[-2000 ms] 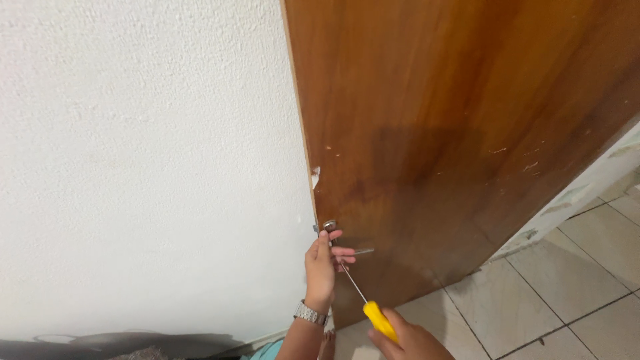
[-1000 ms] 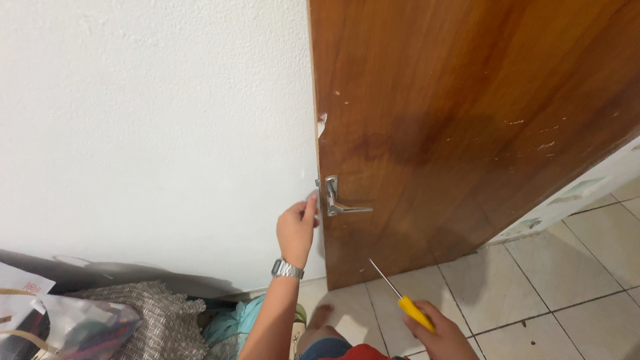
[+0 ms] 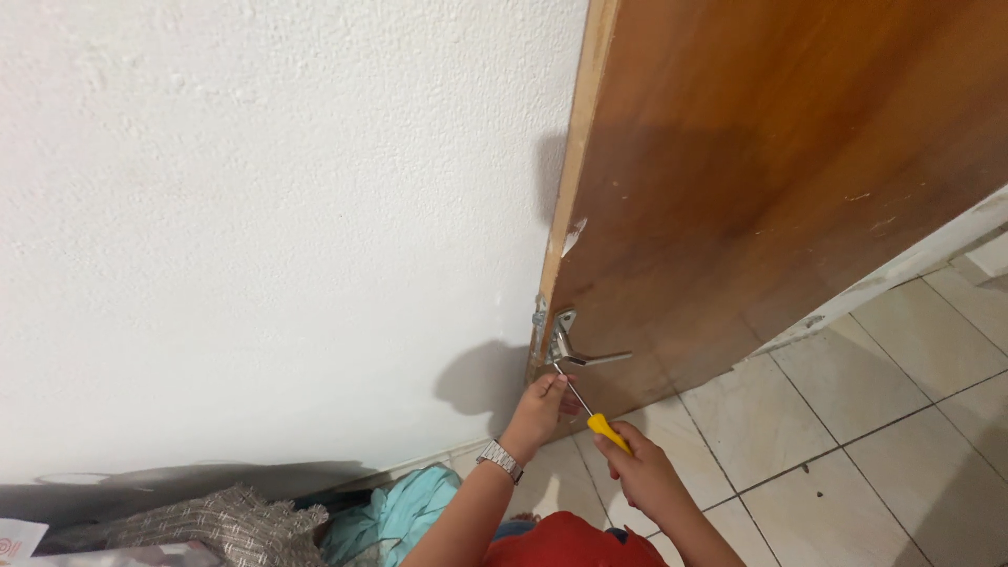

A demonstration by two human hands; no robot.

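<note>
A brown wooden door (image 3: 724, 181) carries a metal lever handle (image 3: 594, 358) on a plate near its edge, with a latch (image 3: 539, 316) on the edge itself. My right hand (image 3: 642, 468) grips the yellow handle of a screwdriver (image 3: 602, 425). The screwdriver's tip reaches the lower end of the handle plate. My left hand (image 3: 542, 409), below the plate and with a metal watch at the wrist, has thumb and fingertips at the shaft near the tip; whether they pinch the shaft or something small cannot be told.
A textured white wall (image 3: 276, 236) stands left of the door. At the bottom left lie a woven grey cloth (image 3: 228, 528), a turquoise cloth (image 3: 417, 512) and a white item bearing print (image 3: 20, 539). Light floor tiles (image 3: 835, 504) spread at the lower right.
The screwdriver's tip, away from the handle plate one second ago, is now at its lower end. My left hand has moved from the door's edge to below the plate. More of the door's edge shows.
</note>
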